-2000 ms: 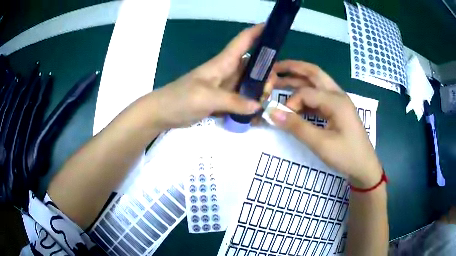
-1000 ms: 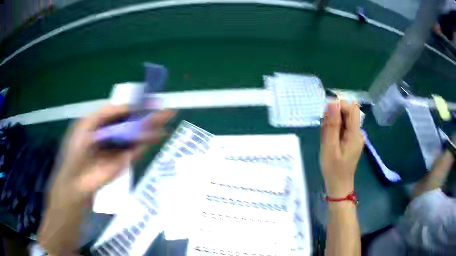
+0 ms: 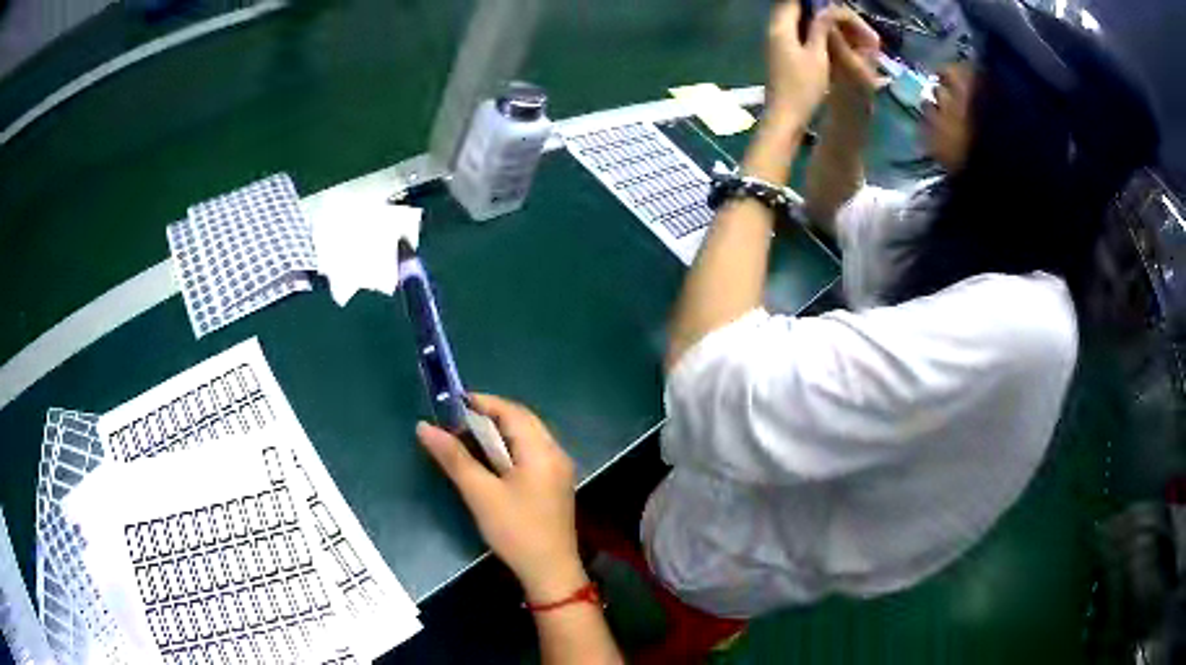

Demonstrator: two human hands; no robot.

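My right hand (image 3: 520, 487), with a red string at the wrist, holds the lower end of a purple-and-black appliance body (image 3: 433, 340) between thumb and fingers. The body's dark tip points up and away, close to a white crumpled cloth or paper (image 3: 364, 243). A pale piece (image 3: 489, 442) shows at my fingers; I cannot tell if it is a pad or part of the body. My left hand is out of the picture. The outlined label sheets (image 3: 234, 559) lie at the lower left, overlapping the silver-grey label sheet (image 3: 65, 448).
Round sticker sheets (image 3: 241, 253) lie left of the white cloth. A white bottle (image 3: 501, 153) stands by the metal post (image 3: 475, 65). A neighbour's label sheet (image 3: 650, 182) and a yellow note (image 3: 714, 109) lie beyond. A seated person in white (image 3: 871, 429) is close on the right.
The view has swung right. My left hand, last seen with a purple body, has left the picture. My right hand, earlier raised near the dot sheets, now holds a purple-and-black body.
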